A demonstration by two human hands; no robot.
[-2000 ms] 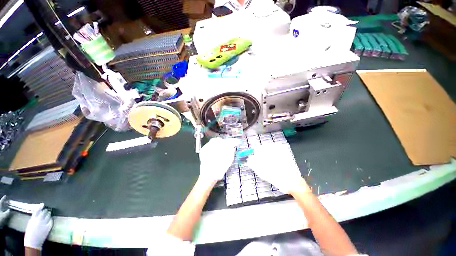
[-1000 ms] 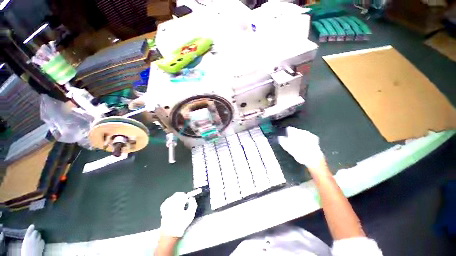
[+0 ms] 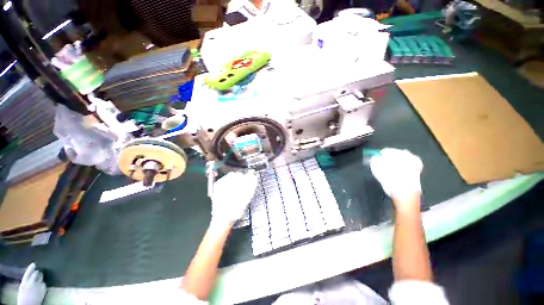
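The wrapping machine (image 3: 298, 77) stands in front of me. In its ring head (image 3: 218, 143) sits a teal and silver part (image 3: 247, 145). My gloved left hand (image 3: 234, 193) is just below the ring, its fingertips closed at a grey part (image 3: 257, 161) at the opening's lower edge; the fingers partly hide the grip. Grey parts (image 3: 292, 202) lie in close columns below the ring, beside my left hand. My gloved right hand (image 3: 398, 173) is right of them, fingers curled, with a small blurred teal piece (image 3: 370, 153) at its fingertips.
A tape reel (image 3: 134, 161) and upright post (image 3: 210, 173) are left of the ring. A pale block (image 3: 125, 192) lies below the reel. A cardboard sheet (image 3: 477, 125) and teal parts (image 3: 420, 49) are right. Another person's gloved hand (image 3: 31, 287) is lower left.
My left hand has risen from the bench's front edge to the ring with a grey part. My right hand, earlier beside the left, has moved out to the right. The view has shifted.
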